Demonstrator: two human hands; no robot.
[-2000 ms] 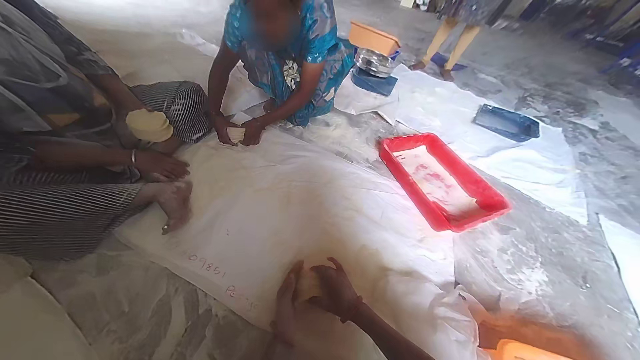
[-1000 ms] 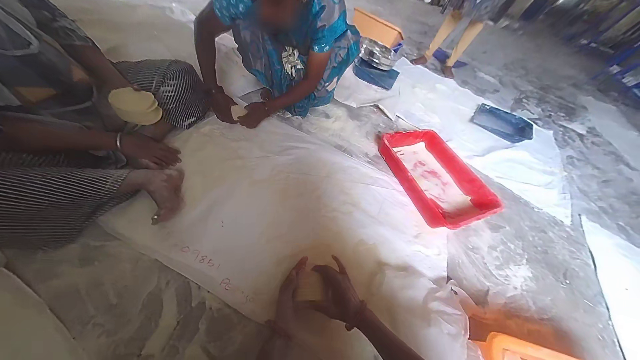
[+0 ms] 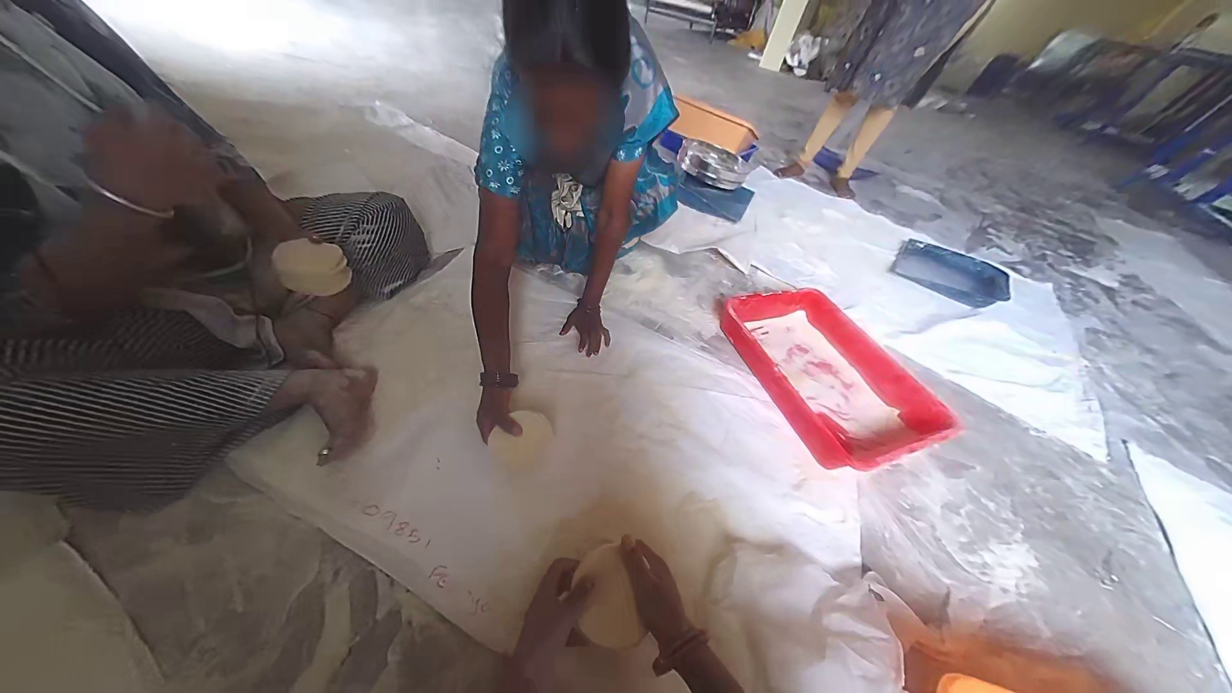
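At the bottom centre, a stack of pale round dough discs point(image 3: 608, 597) stands between my two hands, above the white cloth sheet point(image 3: 654, 433). My left hand point(image 3: 553, 602) holds its left side, with the thumb against the face of the stack. My right hand point(image 3: 659, 597) lies flat along the right side, fingers together. Farther up the sheet, a person opposite has one hand on another pale disc point(image 3: 523, 438) and the other hand spread on the cloth. A person at the left holds a stack of similar discs point(image 3: 311, 267).
A red plastic tray point(image 3: 837, 385) with white powder stands to the right. Beyond it are a blue tray point(image 3: 951, 273), round metal containers point(image 3: 712, 162) and an orange tub point(image 3: 714, 125). An orange object shows at the bottom right. A seated person's foot rests on the sheet's left edge.
The person opposite has reached forward and put a disc on the sheet, with the hands now apart. The left person's nearer hand has lifted off the foot. My hands still hold the stack.
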